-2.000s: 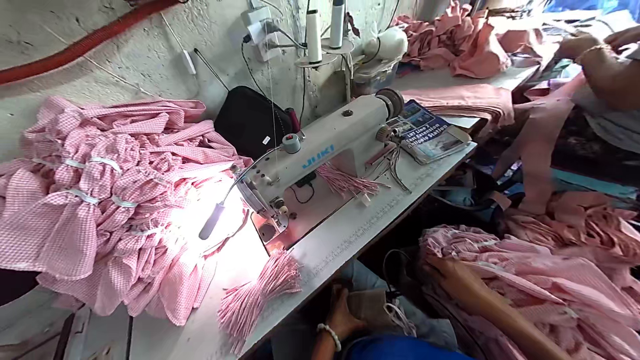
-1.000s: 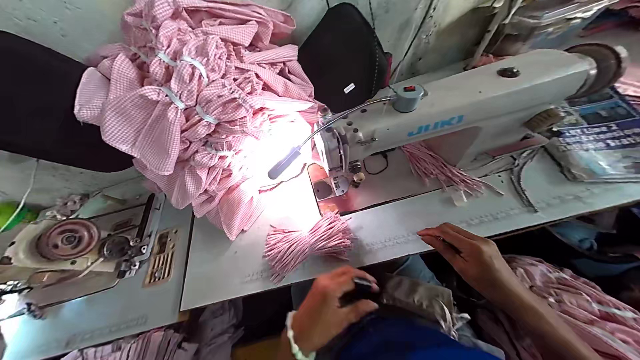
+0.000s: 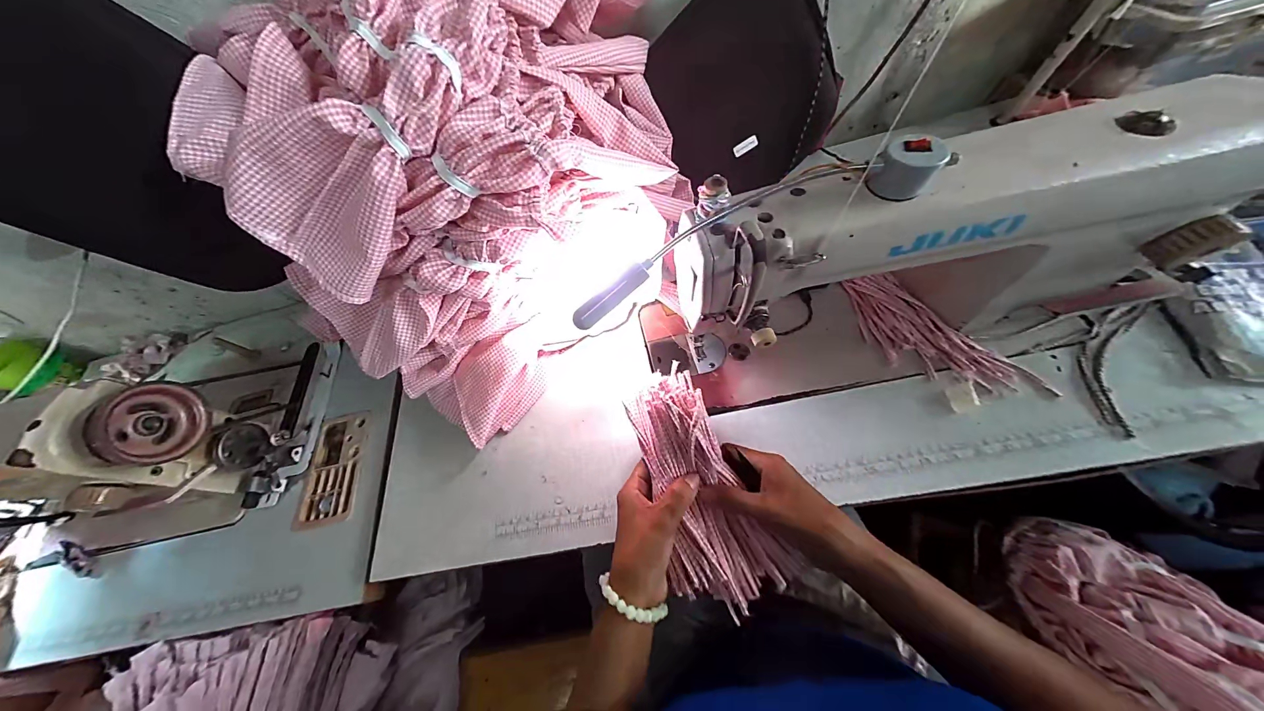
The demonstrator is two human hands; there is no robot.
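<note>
My left hand (image 3: pixel 654 523) grips a bundle of thin pink checked fabric strips (image 3: pixel 681 425) from its left side, thumb on top. From the right, my right hand (image 3: pixel 775 494) holds the same bundle, and something small and dark shows between its thumb and fingers. The strips stand at the table's front edge, their upper ends close to the needle area of a Juki sewing machine (image 3: pixel 948 207). A lamp on a flexible neck (image 3: pixel 612 296) lights the spot. Another bunch of strips (image 3: pixel 918 331) lies under the machine arm.
A large heap of gathered pink gingham pieces (image 3: pixel 306 178) stands left of the machine head. Further left is a second sewing machine (image 3: pixel 148 434). Pink fabric (image 3: pixel 1126 592) lies below the table at the right, and more folded fabric (image 3: pixel 257 667) at the lower left.
The strip bundle, lying on the table a second ago, is now held in both my hands and turned more upright. Both hands have come together around it. The view has moved closer to the machine.
</note>
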